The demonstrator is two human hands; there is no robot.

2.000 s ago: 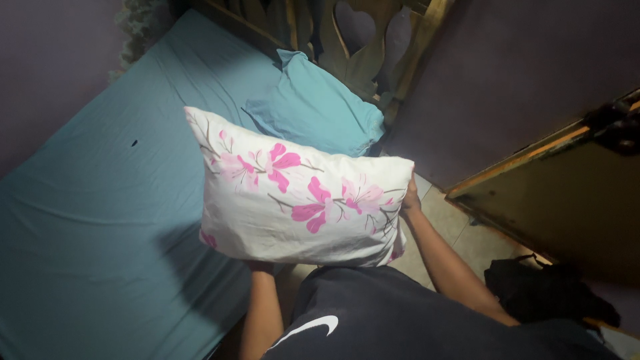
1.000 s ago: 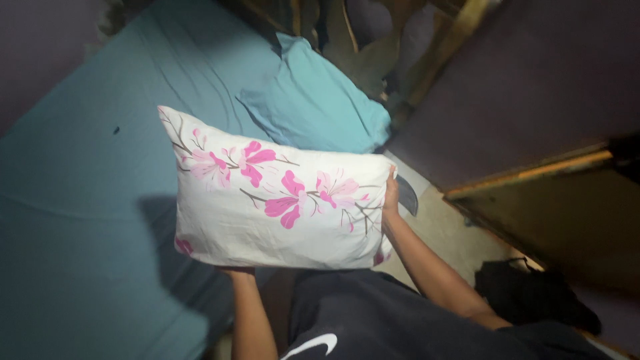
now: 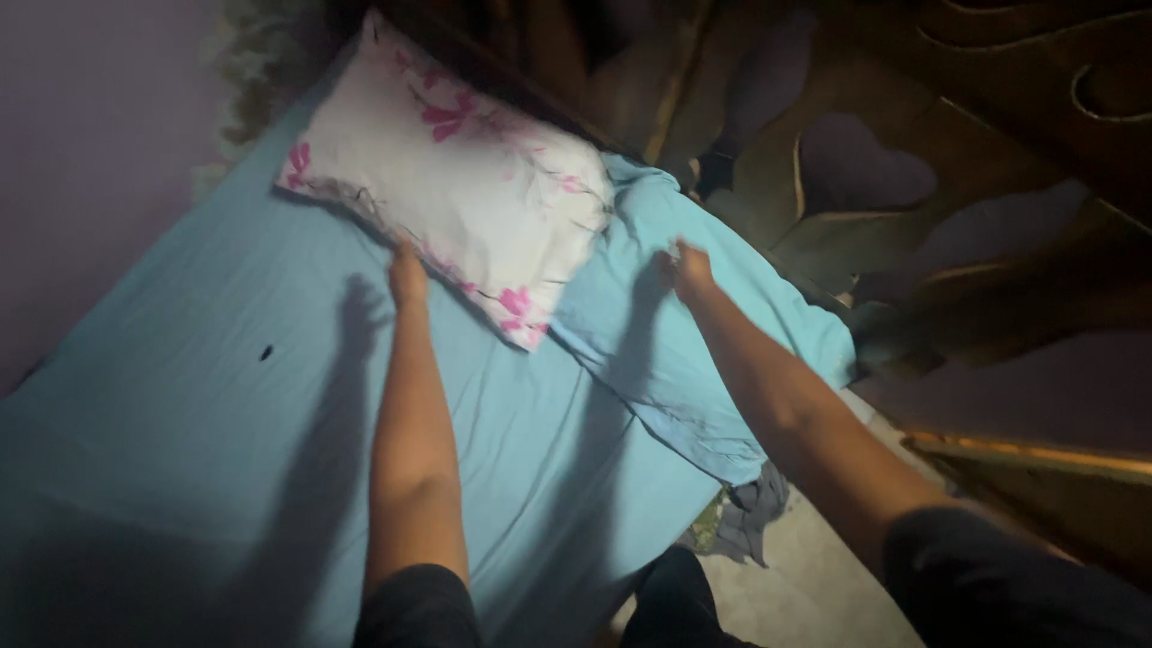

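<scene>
A white pillow with pink flowers (image 3: 486, 171) lies at the head of the bed, beside a light blue pillow (image 3: 720, 270) and partly against it. My left hand (image 3: 408, 270) is at the near edge of the flowered pillow; its fingers are blurred, and whether they touch or grip the cloth cannot be told. Over the blue pillow is my right hand (image 3: 688, 265), apart from the flowered one, with nothing seen in it. Blue sheeting (image 3: 225, 432) covers the mattress, and shadows of both arms fall across it.
A carved wooden headboard (image 3: 774, 234) with heart-shaped openings stands behind the pillows. A purple wall (image 3: 99, 135) rises on the left. Grey cloth (image 3: 756, 517) hangs by the bed's corner above the pale floor (image 3: 810, 576). A small dark spot (image 3: 267, 353) marks the sheet.
The flowered pillow, held in both hands before, now lies at the headboard left of the blue pillow. My right hand has let go of it. The view has shifted.
</scene>
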